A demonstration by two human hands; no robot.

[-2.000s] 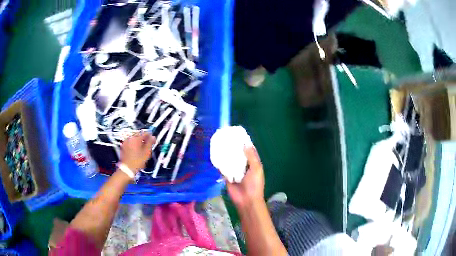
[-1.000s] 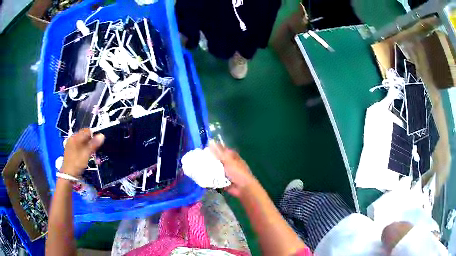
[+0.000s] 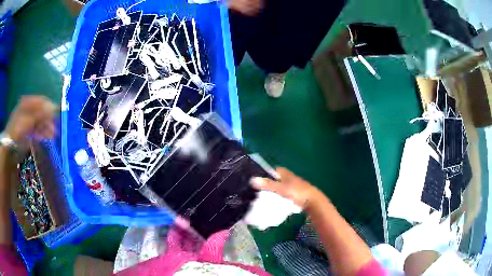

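A dark solar panel (image 3: 202, 175) with a pale edge is tilted over the near right corner of the blue crate (image 3: 233, 86). My right hand (image 3: 288, 188) grips its right edge, thumb on the face, with a white cloth (image 3: 272, 211) also in that hand under the fingers. My left hand (image 3: 33, 119) is blurred, above the brown clip box (image 3: 32, 197) at the far left; whether it holds anything cannot be told. The crate holds more panels, white cords and a red-label bottle (image 3: 95, 177) lying at its left side.
A green-topped bench (image 3: 372, 124) at right bears white sheets (image 3: 412, 178) and panels (image 3: 453, 143). A person in dark clothes (image 3: 291, 32) stands beyond the crate. Another person's striped clothing (image 3: 302, 253) shows at lower right.
The panel has moved right and towards me, into my right hand beside the cloth. My left hand has left the panel and moved far left to above the clip box.
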